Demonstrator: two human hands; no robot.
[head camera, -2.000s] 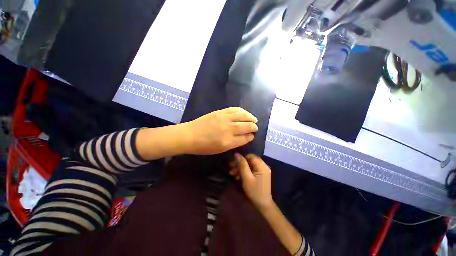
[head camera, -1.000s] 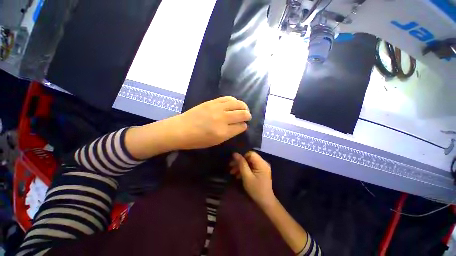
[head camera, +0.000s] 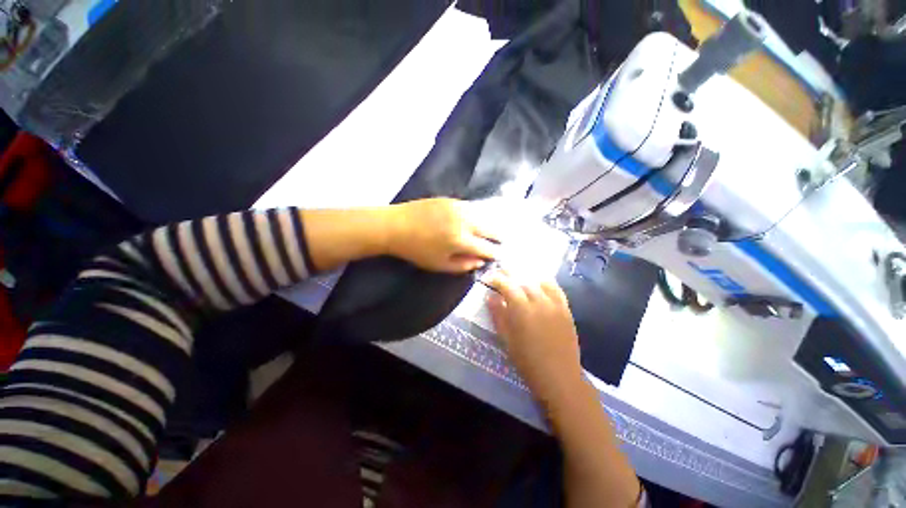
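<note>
A large black panel (head camera: 397, 298) lies under both hands, with a rounded edge near the table's front and its far part running back left of the machine head. My left hand (head camera: 442, 236) lies on it, fingers beside the needle area. My right hand (head camera: 531, 313) has its fingertips at the panel's right edge, close to the left fingertips, pinching it. The white sewing machine (head camera: 636, 149) has a blue stripe. Its lamp glare hides the needle and the presser foot. A small black piece (head camera: 616, 322) lies on the bed right of the needle.
A stack of black panels (head camera: 238, 99) lies at the left, partly on clear plastic (head camera: 60, 99). Scissors (head camera: 680, 290) lie behind the small piece. Dark loops (head camera: 795, 461) lie at the bed's right end. A printed ruler (head camera: 676, 451) runs along the front edge. Red shows at the far left.
Both hands have moved forward to the needle area with the black panel. The panel's near end now curves over the table's front edge. The view has shifted and shows more of the machine.
</note>
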